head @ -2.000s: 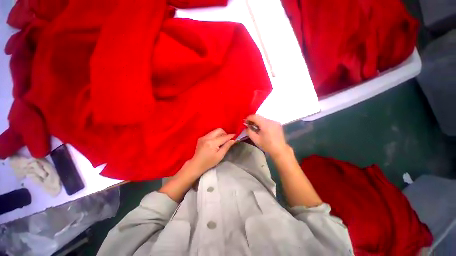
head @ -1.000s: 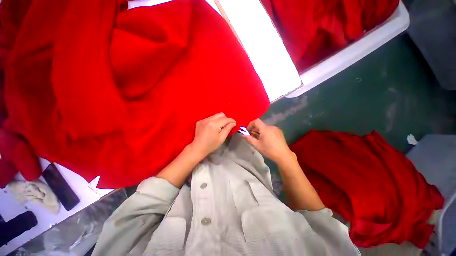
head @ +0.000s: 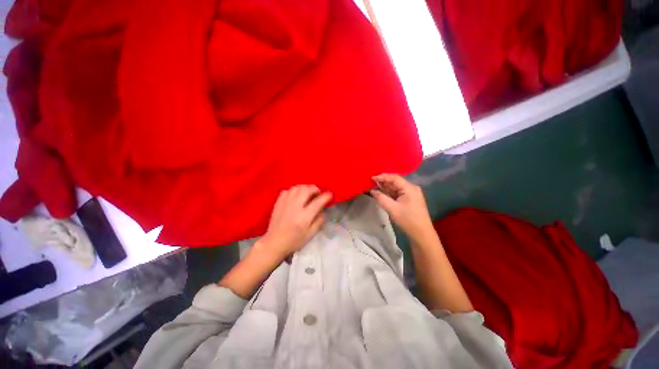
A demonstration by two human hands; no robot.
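A large red garment [head: 311,137] lies spread and heaped on the white table, its rounded lower edge hanging at the table's front. My left hand [head: 298,215] pinches this edge near the middle. My right hand [head: 405,205] is at the edge further right, thumb and fingers drawn together around a small tool, probably thread snips. Only a small dark bit of the tool shows at the fingertips; the palm hides the rest. I cannot tell whether the right fingertips also touch the cloth.
A white bin [head: 549,97] with red garments stands right of the table [head: 423,79]. A red garment pile [head: 535,281] lies low at right. A black phone [head: 101,232], an off-white bundle [head: 61,238] and a black cylinder [head: 27,281] lie at left, above clear plastic [head: 94,310].
The garment's corner has turned and its edge now runs smoothly between my hands. My hands are further apart than before. The tool's metal, seen earlier in my right hand, is now mostly hidden.
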